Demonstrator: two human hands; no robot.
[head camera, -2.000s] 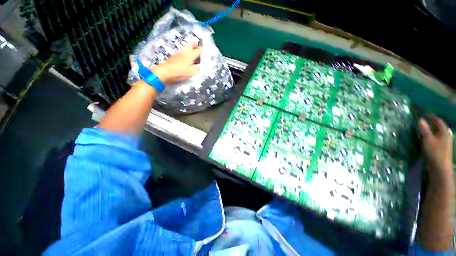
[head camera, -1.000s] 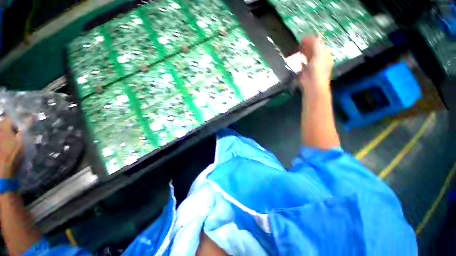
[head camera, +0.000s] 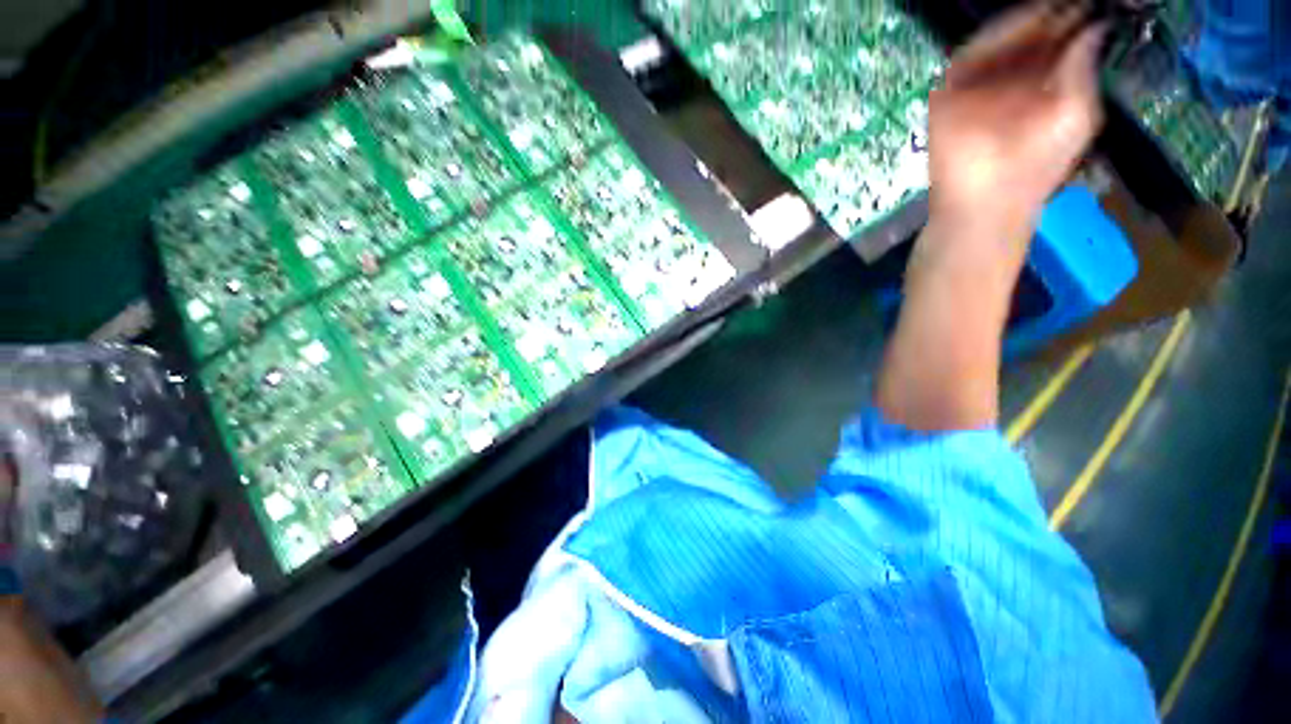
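Observation:
A tray of PCB panels (head camera: 425, 269) lies in front of me, green boards in two rows on a black base. A clear component bag (head camera: 99, 467) full of small silvery and dark pieces lies left of it. My left hand (head camera: 9, 495) is mostly cut off by the left edge, against the bag; its fingers are hidden. My right hand (head camera: 1012, 127) is raised at the upper right, over the far side of the neighbouring tray of PCB panels (head camera: 814, 85). Its fingers are bent and blurred, and I cannot tell whether they hold anything.
A metal rail (head camera: 170, 622) runs along the near edge. A blue box (head camera: 1083, 262) lies below the neighbouring tray at right, near a brown surface. A green and white item (head camera: 450, 20) lies behind the main tray. Yellow lines (head camera: 1119, 424) cross the dark green floor.
The view has swung right. My right hand has moved from the main tray's right edge to the neighbouring tray's near edge, then farther up and right. My left hand remains by the bag.

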